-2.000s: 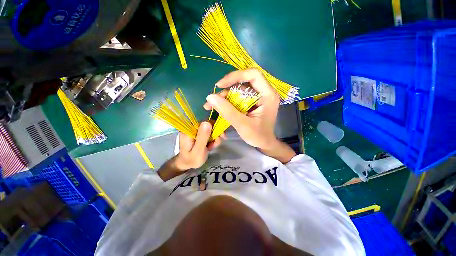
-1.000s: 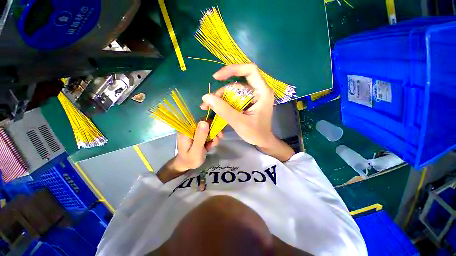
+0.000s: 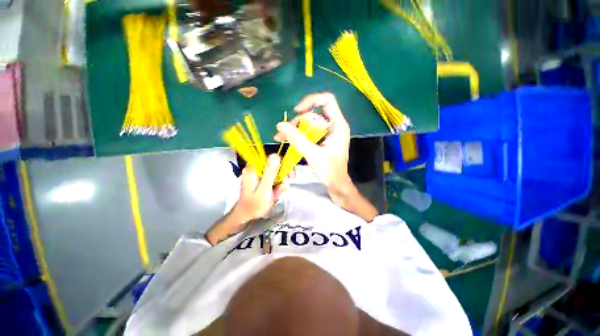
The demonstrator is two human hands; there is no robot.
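Note:
My left hand [image 3: 258, 191] grips a V-shaped bunch of yellow wires [image 3: 247, 148] near its bottom, where the two fans meet. My right hand [image 3: 324, 152] is closed around the right fan, whose pale tips show above the palm. Its thumb and forefinger are at a single upright wire between the fans. Both hands are in front of the white shirt, at the bench's front edge. The exact fingertip contact is blurred.
A wide yellow bundle [image 3: 146, 79] lies at the bench's left, a narrower one [image 3: 370, 84] at the right. The silvery machine base [image 3: 230, 49] stands between them, with a small brown piece [image 3: 248, 92] before it. A blue bin [image 3: 513, 155] is at the right; clear cylinders [image 3: 439, 237] lie below it.
The view has swung left, so the bench, machine and bundles appear shifted and the whole left bundle shows. The blue-labelled machine head has left the picture. The hands keep nearly the same hold.

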